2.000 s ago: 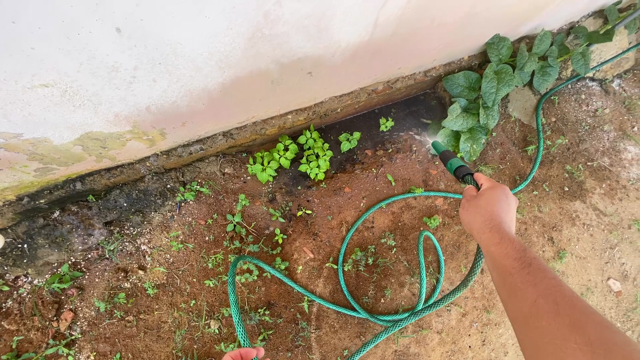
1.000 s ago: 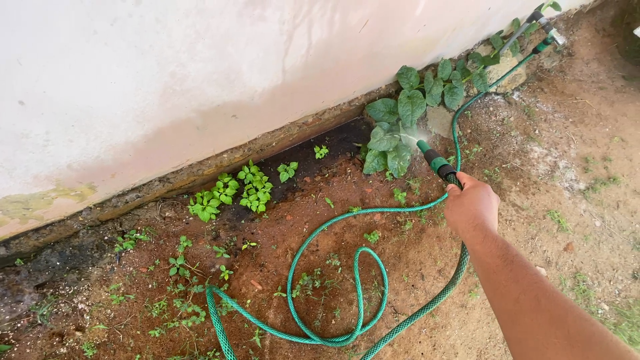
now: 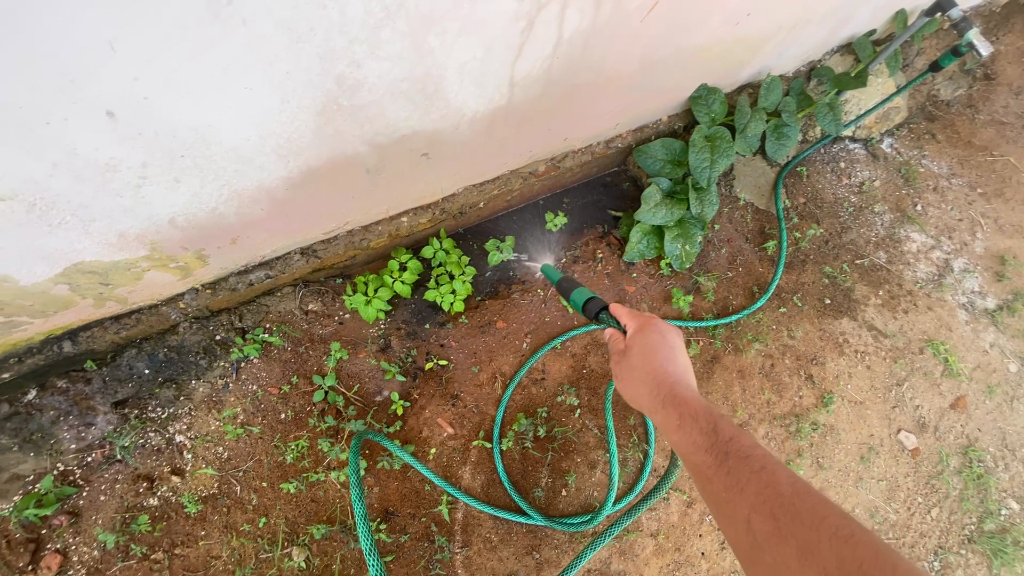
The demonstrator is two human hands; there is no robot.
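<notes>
My right hand (image 3: pixel 652 360) grips the green garden hose just behind its green and black spray nozzle (image 3: pixel 580 294). Water sprays from the tip toward a small seedling (image 3: pixel 500 250) on dark, wet soil by the wall. Left of that seedling grow bright green young plants (image 3: pixel 448 272). A larger broad-leaved plant (image 3: pixel 680 200) stands to the right of the nozzle, along the wall. The green hose (image 3: pixel 560 522) lies in loops on the reddish soil below my hand. My left hand is out of view.
A stained white wall (image 3: pixel 320 120) with a rough base ledge (image 3: pixel 240 280) runs diagonally across the view. The hose reaches a metal tap (image 3: pixel 972 40) at the upper right. Flat stones (image 3: pixel 756 182) lie beside the large plant. Weeds (image 3: pixel 328 388) dot the soil.
The nozzle has moved left from the broad-leaved plant, and its spray now falls near the seedlings. My left fingertips, at the bottom edge two seconds ago, have left view.
</notes>
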